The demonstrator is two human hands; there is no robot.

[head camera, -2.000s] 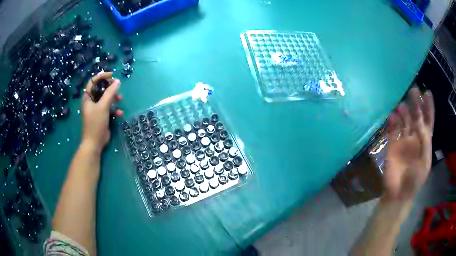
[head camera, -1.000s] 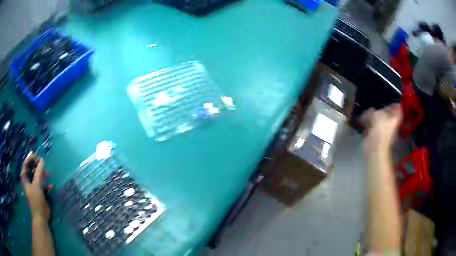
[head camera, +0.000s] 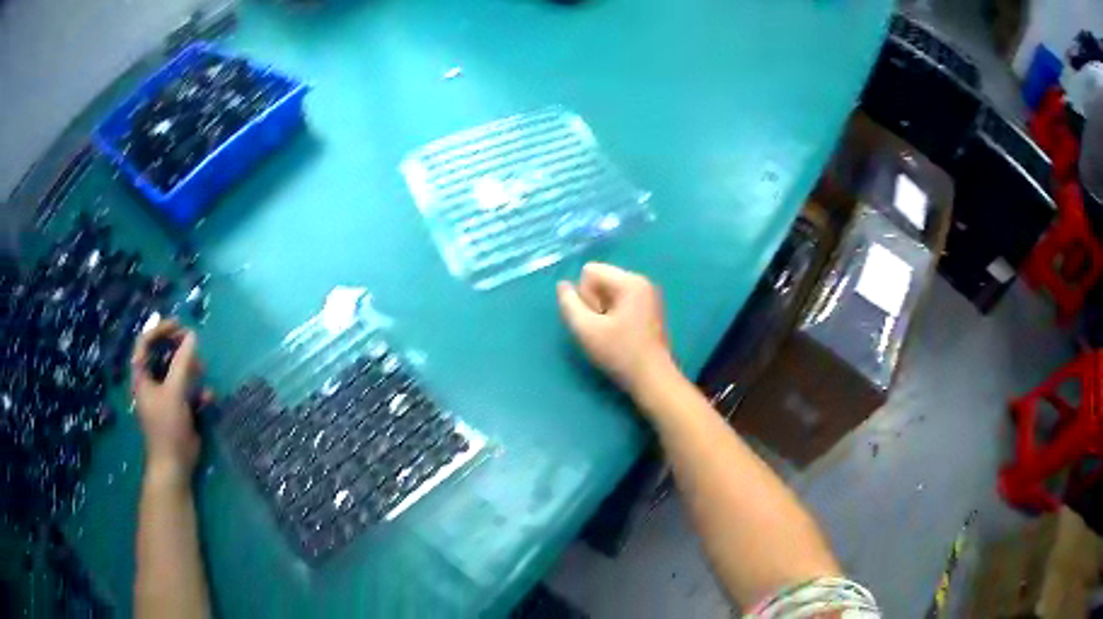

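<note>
A clear blister tray (head camera: pixel 351 447) lies on the green mat, mostly filled with small black round parts, some white; its upper-left pockets look unfilled. My left hand (head camera: pixel 167 375) is at the left between this tray and a large pile of black parts (head camera: pixel 55 351), fingers curled around a dark part. My right hand (head camera: pixel 617 317) is above the mat, right of the filled tray and just below a second clear tray (head camera: pixel 514 194). Its fingers are curled in; whether it holds anything cannot be told. White pieces (head camera: pixel 345 308) sit at the filled tray's top corner.
A blue bin (head camera: pixel 200 127) full of dark parts stands at the upper left. Wrapped cartons (head camera: pixel 835 339) stand on the floor beyond the mat's right edge, with black crates (head camera: pixel 986 194) behind. Red stools (head camera: pixel 1052 429) are at the far right.
My right hand has come in from the far right to over the mat, and its fingers have curled. The view has shifted; my left hand still holds a dark part beside the pile.
</note>
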